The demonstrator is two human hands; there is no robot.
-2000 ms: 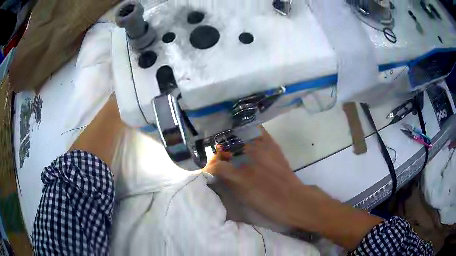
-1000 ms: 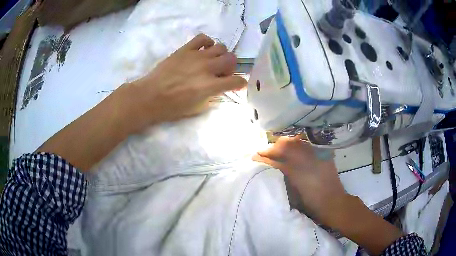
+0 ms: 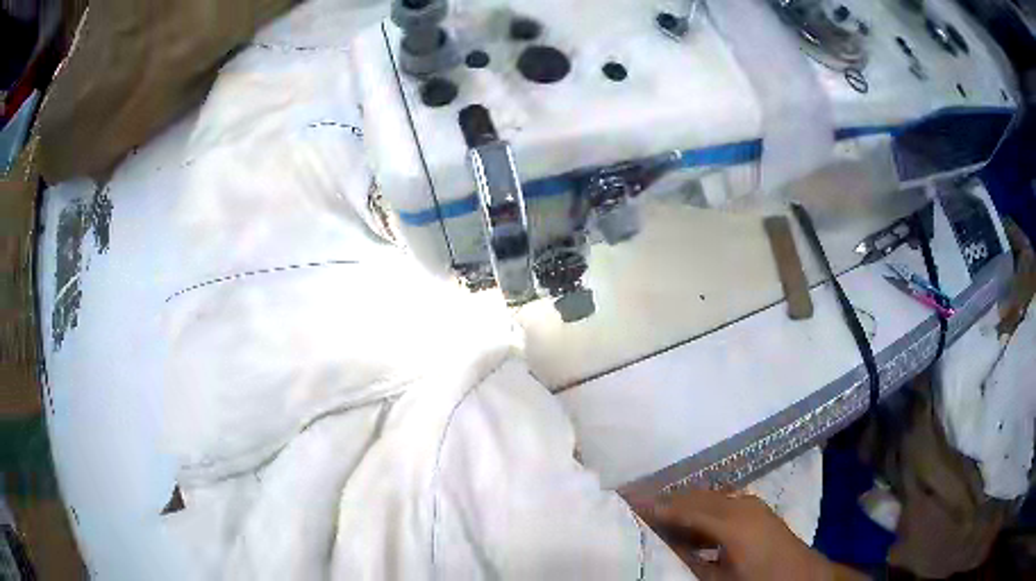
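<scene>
The white quilted panel (image 3: 307, 329) with thin dark stitch lines lies left of and under the lit end of the sewing machine head (image 3: 636, 114). It bunches into folds toward the bottom of the view. My right hand (image 3: 727, 528) is at the lower edge, below the ruler strip, beside the right edge of the white panel. Its fingers are partly hidden and blurred, so its grip cannot be told. My left hand is not in view. The presser foot and needle are lost in the glare.
Brown fabric (image 3: 136, 74) lies heaped at the upper left. A brown tab (image 3: 788, 267) is on the machine bed. Black straps (image 3: 846, 312) cross the table at right, near snips (image 3: 892, 236) and a pink-blue pen (image 3: 920, 291). A ruler (image 3: 727, 454) runs along the front edge.
My left hand has left the view. My right hand has moved from beside the needle down to the lower edge. The white panel is more bunched, and the view has shifted.
</scene>
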